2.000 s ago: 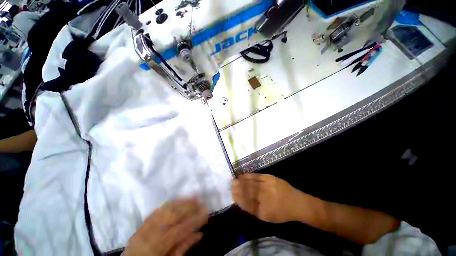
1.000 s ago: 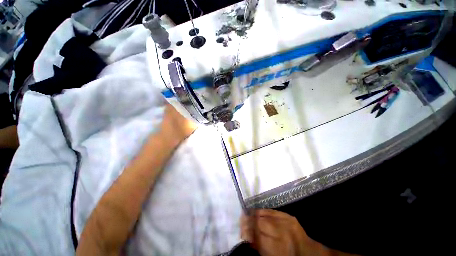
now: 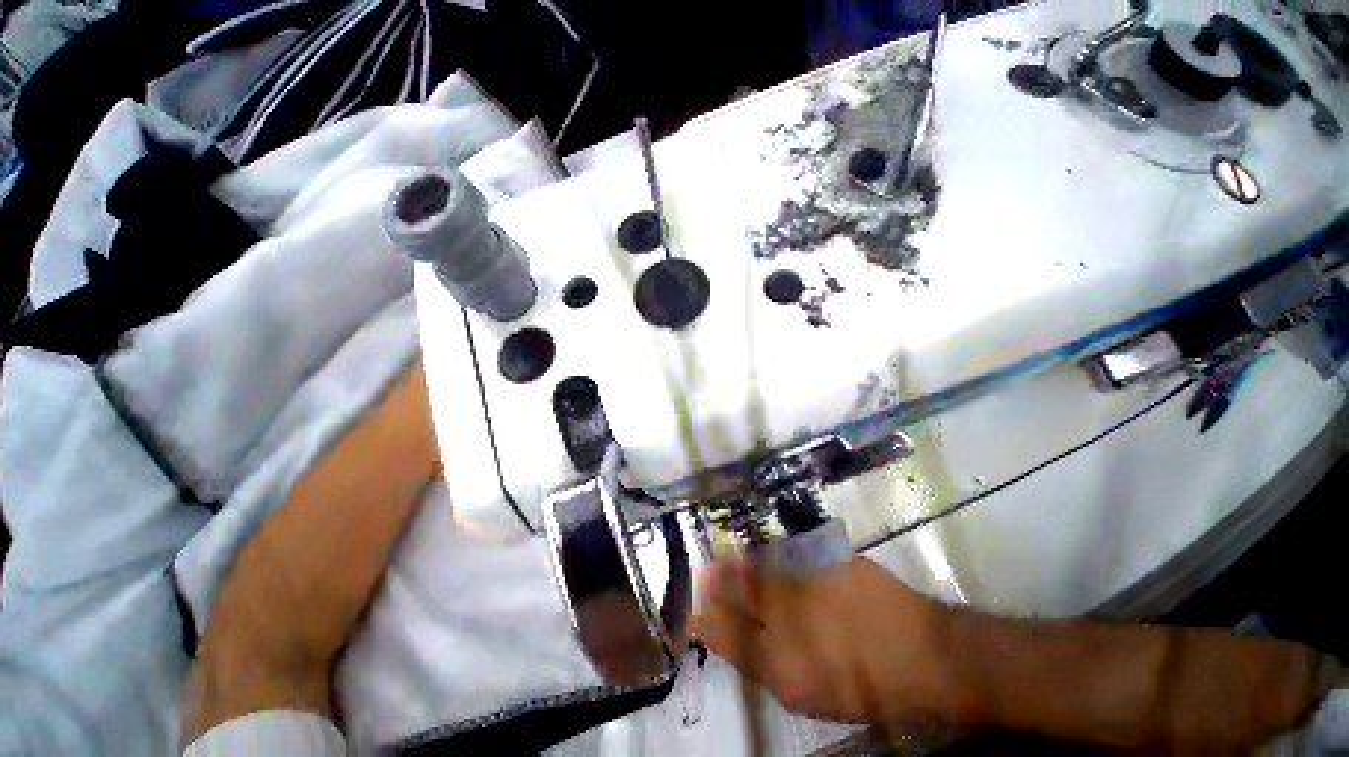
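The white cloth (image 3: pixel 429 636) lies on the left side of the machine, with a dark edge (image 3: pixel 548 717) along its near side. The white sewing machine head (image 3: pixel 1021 252) fills the middle and right. My left forearm runs up over the cloth, and my left hand is hidden behind the head's left end. My right hand (image 3: pixel 806 636) is under the head's front, just right of the shiny lever guard (image 3: pixel 592 569). Its fingertips are close to the needle area. The guard and metal parts hide them, so whether they grip the cloth cannot be told.
A grey ribbed knob (image 3: pixel 459 244) stands on the head's left end. A black bobbin winder (image 3: pixel 1195 62) is on top at the right. Small snips (image 3: pixel 1221 392) lie beyond the head's front. Black cloth (image 3: pixel 170 244) and white cords (image 3: pixel 340 52) are at the upper left.
The view has moved closer over the machine head. My right hand has gone from the cloth's near corner up to the needle area. My left hand has stayed behind the head, its arm still over the cloth.
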